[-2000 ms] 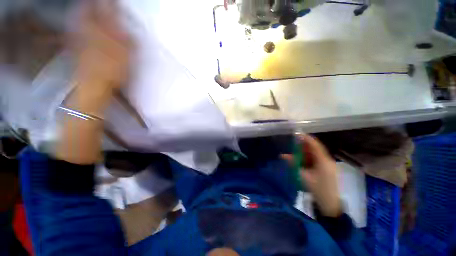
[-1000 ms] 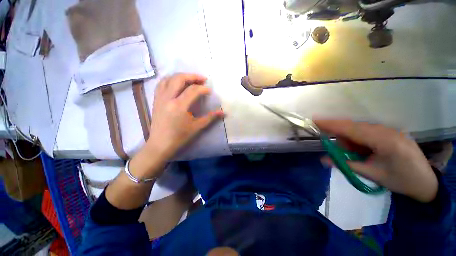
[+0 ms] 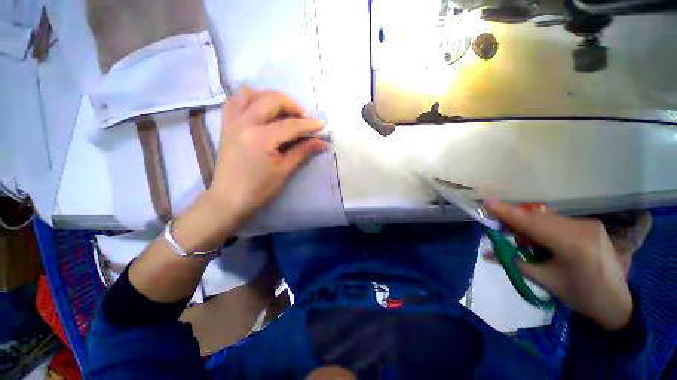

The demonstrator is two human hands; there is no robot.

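A whitish fabric panel [image 3: 275,44] lies on the table left of the machine, its right edge running down to the table's front edge. A brown and white flap piece [image 3: 163,78] and two narrow brown strips [image 3: 154,167] lie on it. My left hand [image 3: 260,152] pinches the panel's right edge between thumb and fingers. My right hand [image 3: 568,256] holds scissors [image 3: 512,263] by the green and red handles, right of the panel. The blades point up-left over the table's front part, slightly blurred, and do not touch the panel.
The sewing machine head [image 3: 534,11] and its yellowish bed plate [image 3: 505,89] are at the upper right. A blue basket [image 3: 63,274] stands below the table at the left, and another [image 3: 661,260] at the right. Brown and white cloth [image 3: 230,315] lies by my left leg.
The panel first swept across with my left hand, then came to lie flat. My left hand now pinches its edge. The scissors came up over the table, then shifted slightly right and down.
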